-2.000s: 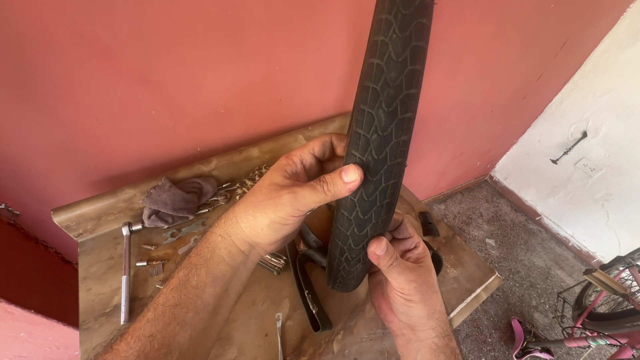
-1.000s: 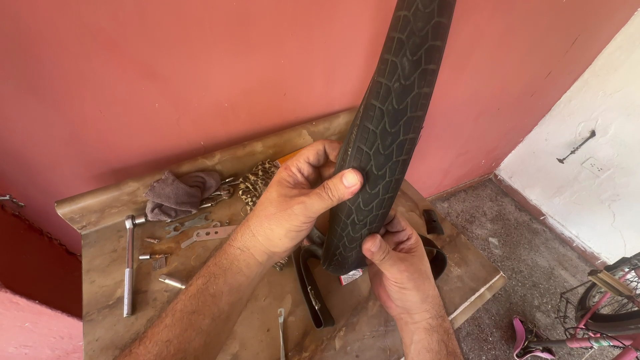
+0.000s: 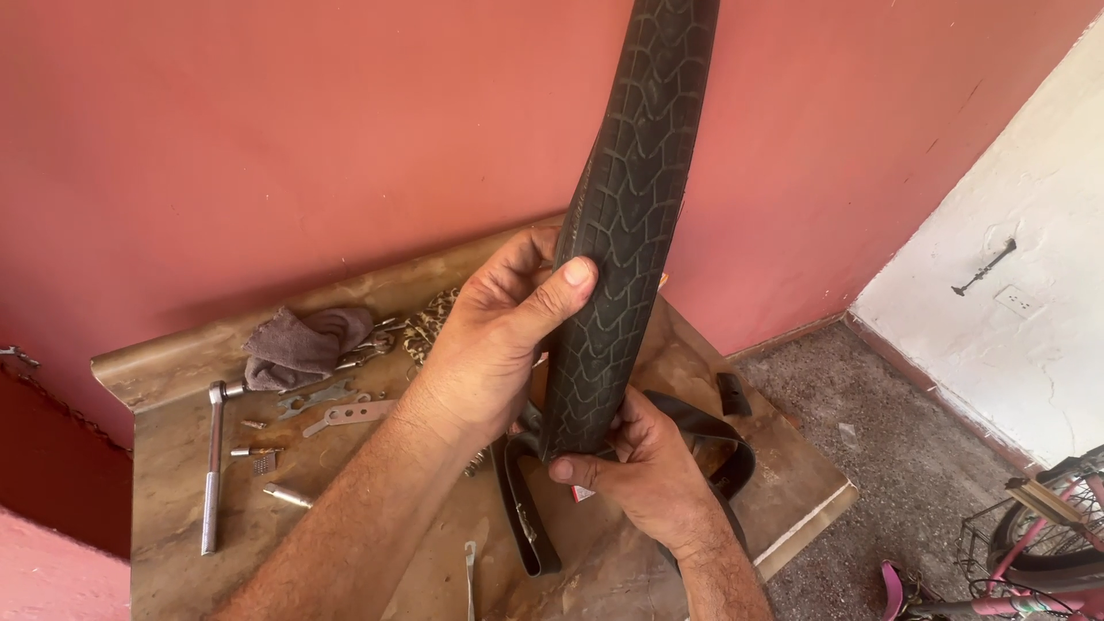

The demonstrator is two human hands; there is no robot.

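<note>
A black bicycle tire (image 3: 642, 190) with a patterned tread stands upright in front of me, its top out of view. My left hand (image 3: 517, 319) grips its left edge, thumb on the tread and fingers behind. My right hand (image 3: 642, 474) holds the lower end, thumb at the bottom edge and fingers partly hidden behind the rubber. Below and behind the tire, a flat black rubber inner tube (image 3: 528, 526) lies looped on the bench. A small black rubber piece (image 3: 734, 394) rests near the bench's right edge.
On the brown bench top (image 3: 414, 561) are a ratchet wrench (image 3: 213, 470), a grey cloth (image 3: 302, 347), a bundle of chains (image 3: 429, 328), flat wrenches (image 3: 349, 416), small bits and a slim metal tool (image 3: 470, 578). A pink bicycle (image 3: 1035, 552) is at lower right, near a white wall.
My right hand has shifted slightly lower on the tire, its thumb now at the bottom edge. The left hand keeps about the same hold.
</note>
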